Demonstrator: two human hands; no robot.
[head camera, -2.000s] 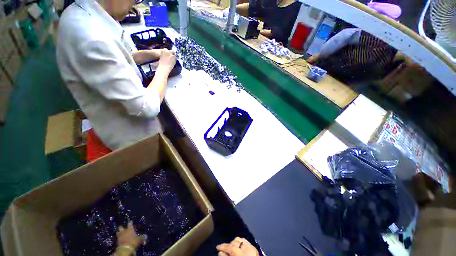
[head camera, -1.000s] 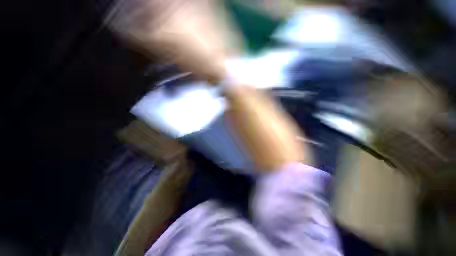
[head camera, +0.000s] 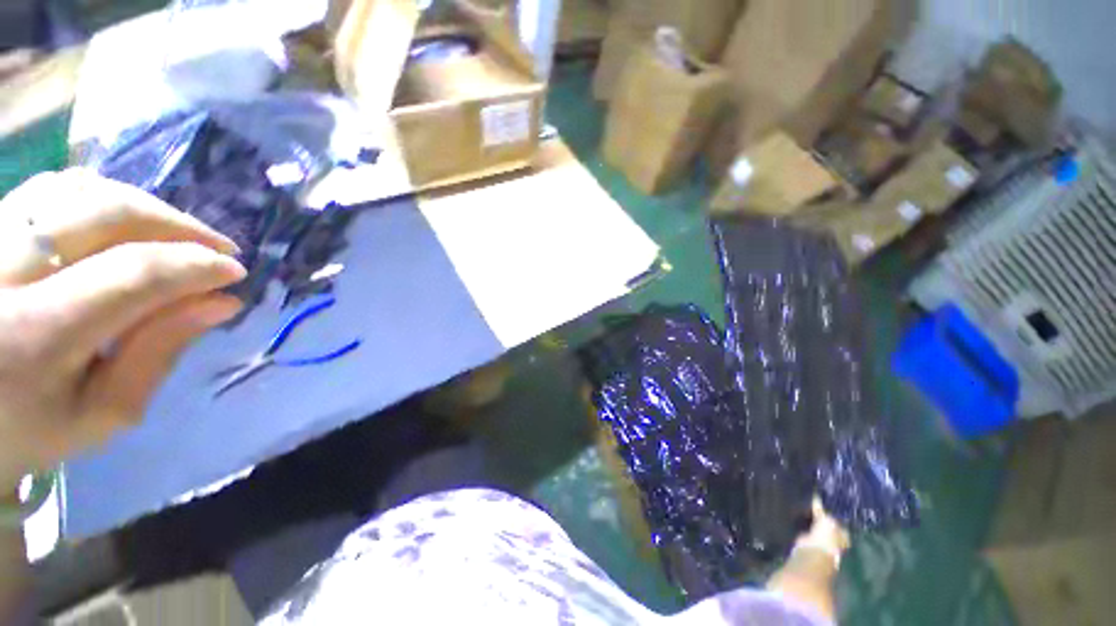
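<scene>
My left hand (head camera: 104, 312) is large and close at the left edge, above the dark mat (head camera: 404, 287). Its fingers are curled with the tips close together, and I see nothing in them. My right hand (head camera: 822, 538) is small at the lower right, at the lower edge of the black shiny crinkled film (head camera: 789, 367). Its fingertips are too unclear to show a grip. The film lies over a box opening (head camera: 673, 428) filled with black shiny wrapped material.
Blue-handled pliers (head camera: 288, 349) lie on the mat beside a heap of black pieces (head camera: 233, 196) and a clear bag (head camera: 159, 153). A small open carton (head camera: 465, 141) stands at the bench end. Stacked cartons (head camera: 667, 110), a blue bin (head camera: 958, 371) and a pale slatted unit (head camera: 1052, 269) stand beyond.
The view has swung right, from the bench and large carton to the bench end and floor. My right hand now reaches out to the black film; my left hand is raised over the mat.
</scene>
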